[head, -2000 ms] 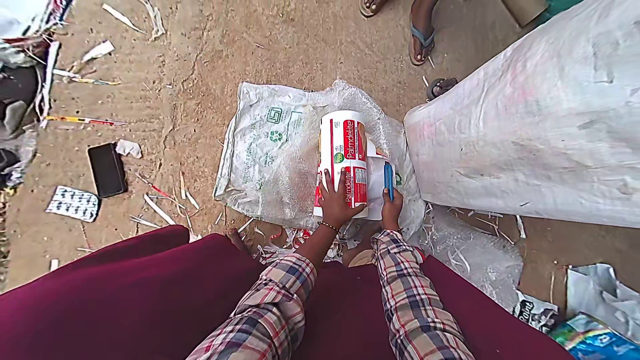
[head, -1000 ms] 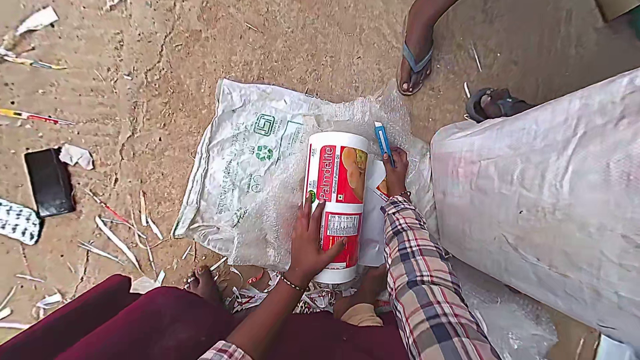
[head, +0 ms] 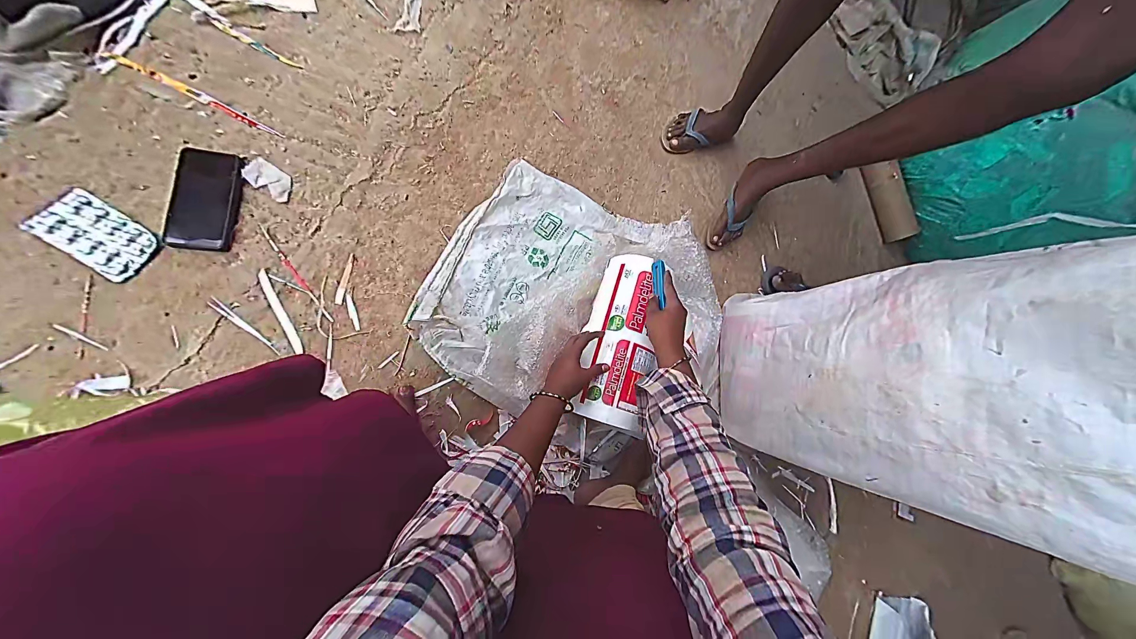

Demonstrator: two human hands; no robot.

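A roll of printed red and white packaging film [head: 612, 342] lies on a bubble-wrap sheet over a white woven sack [head: 497, 266]. My left hand [head: 572, 364] rests against the roll's left side, fingers and thumb spread on its surface. In my right hand [head: 666, 324] is a blue utility knife [head: 658, 284], held upright near the roll's upper right. That hand also lies over the roll's right side. Whether the knife's blade is out cannot be seen.
A large white wrapped bundle [head: 923, 382] lies close on the right. A black phone [head: 202, 199] and a blister pack [head: 90, 234] are on the ground at left, among paper strips. Another person's sandalled feet [head: 741, 200] stand beyond the sack, near a cardboard tube [head: 889, 202].
The roll's printed face has turned; the orange picture seen a second ago is out of sight. The other person's second foot and legs now show. The view has shifted.
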